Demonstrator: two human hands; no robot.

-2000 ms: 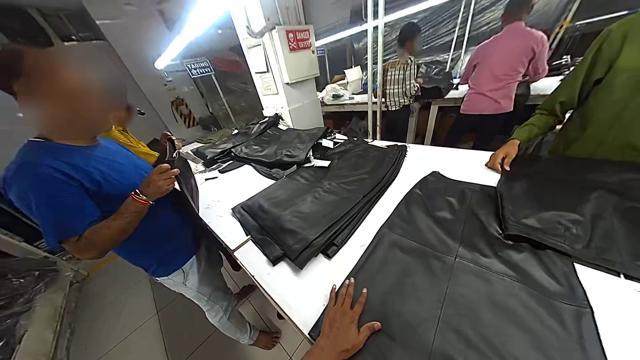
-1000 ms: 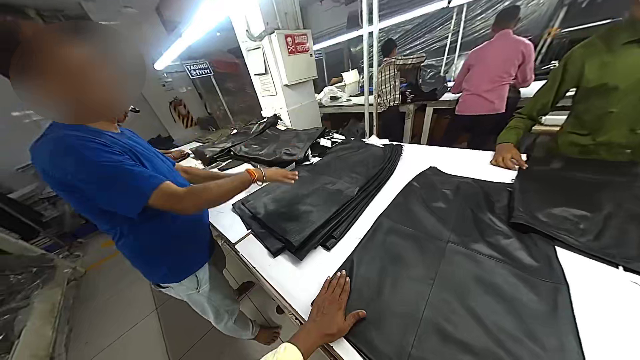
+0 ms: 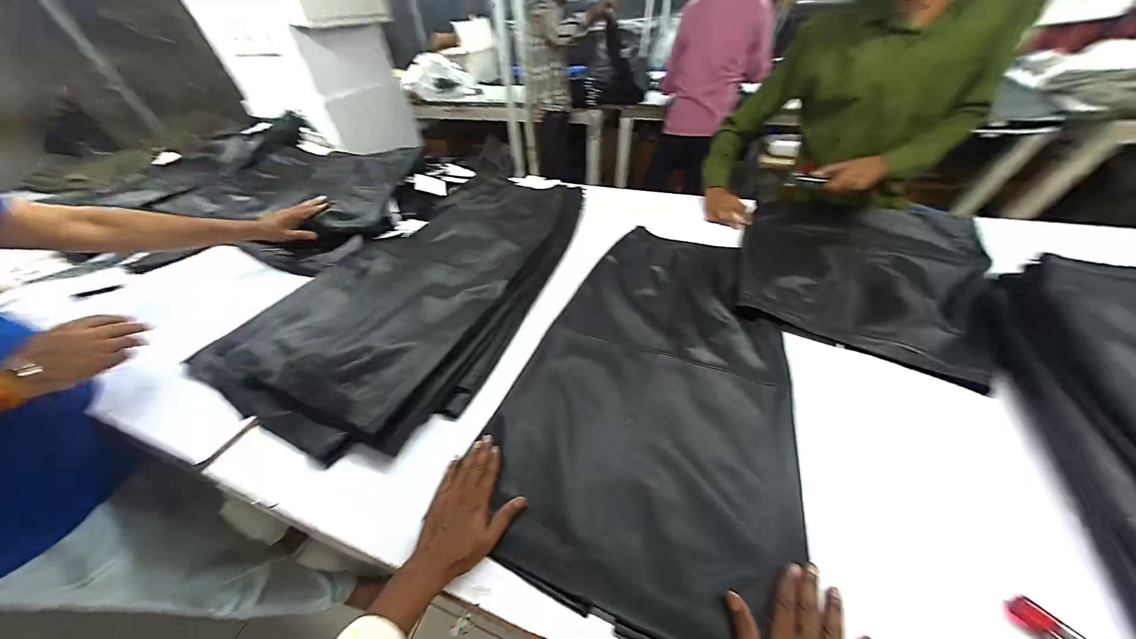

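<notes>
A black leather skirt (image 3: 657, 426) lies flat on the white table, its narrow end away from me. My left hand (image 3: 466, 510) rests spread at the skirt's lower left edge, fingers apart and gripping nothing. At the bottom of the view, my right hand (image 3: 794, 608) touches the skirt's lower right corner, fingers spread; its lower part is cut off. Another black leather garment (image 3: 865, 280) lies beyond the skirt, close to a co-worker in a green shirt (image 3: 887, 98), who holds a small tool. To the left is a stack of black leather skirts (image 3: 390, 311).
A co-worker's arm (image 3: 151, 226) reaches over the table at left, near piled black leather garments (image 3: 257, 191). More black garments (image 3: 1083, 355) lie at the right edge. A red tool or pen (image 3: 1038, 617) lies at lower right. The white table's edge (image 3: 302, 524) runs below the stack.
The view has swung right and down. My right hand has come into view on the skirt. The green-shirted co-worker's second hand, with a small tool, now shows. My left hand stays at the skirt's edge.
</notes>
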